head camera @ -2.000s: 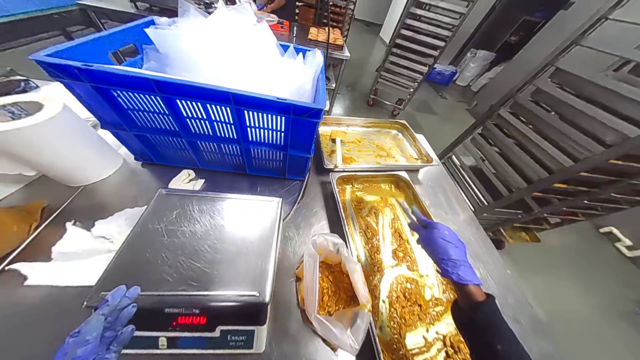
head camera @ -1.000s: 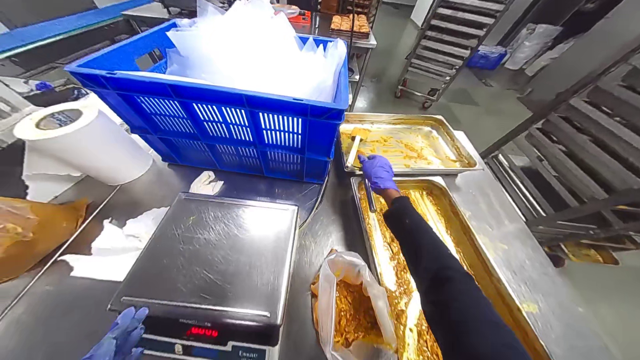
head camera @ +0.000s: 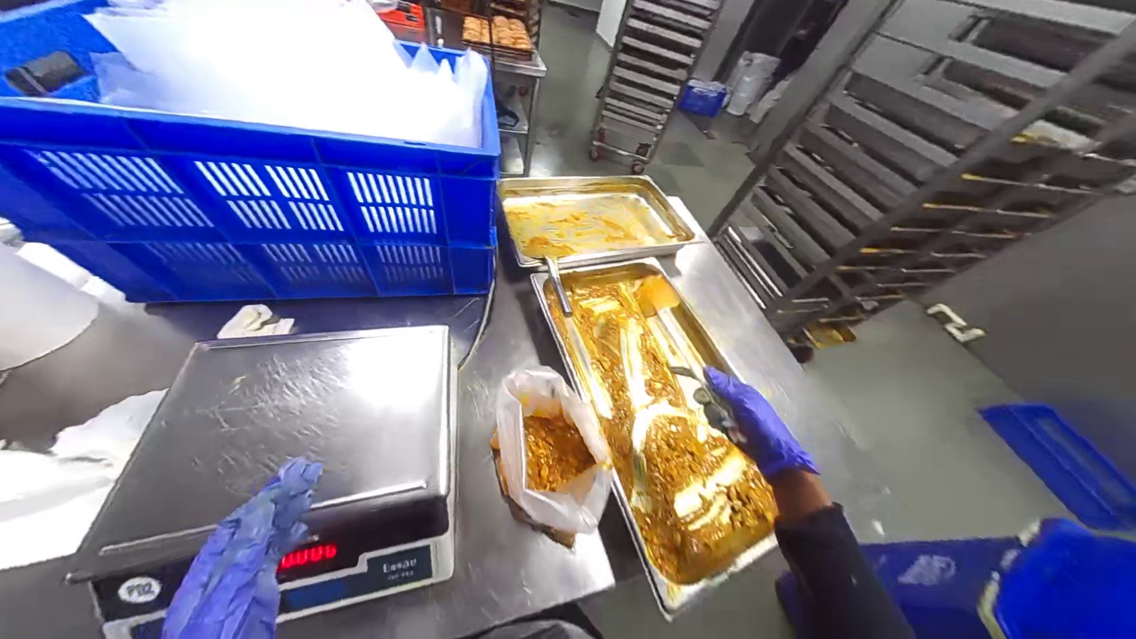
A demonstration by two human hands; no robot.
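Observation:
My left hand (head camera: 253,550), in a blue-purple glove, is over the front of a digital bench scale (head camera: 311,417) with a bare steel platform and lit red display; nothing shows in it. My right hand (head camera: 754,422), in a purple glove, is at the right rim of a long metal tray (head camera: 679,603) of oily, chunky orange-brown filling (head camera: 701,479). It appears closed on the pale handle of a spatula (head camera: 657,297) whose blade lies toward the tray's far end. Between scale and tray stands an open plastic bag (head camera: 568,506) partly filled with the same food. A metal utensil handle (head camera: 559,286) crosses the tray's far left corner.
A second, smeared metal tray (head camera: 603,222) lies beyond. A large blue crate (head camera: 311,204) of clear plastic bags stands behind the scale. A white roll (head camera: 35,306) is at left. Tray racks (head camera: 887,169) stand on the right, and blue plastic items (head camera: 1065,461) are at lower right.
My right hand has come back from the far tray to the near tray's right side. The spatula seen in the far tray earlier now appears in the near tray. My left hand is farther over the scale.

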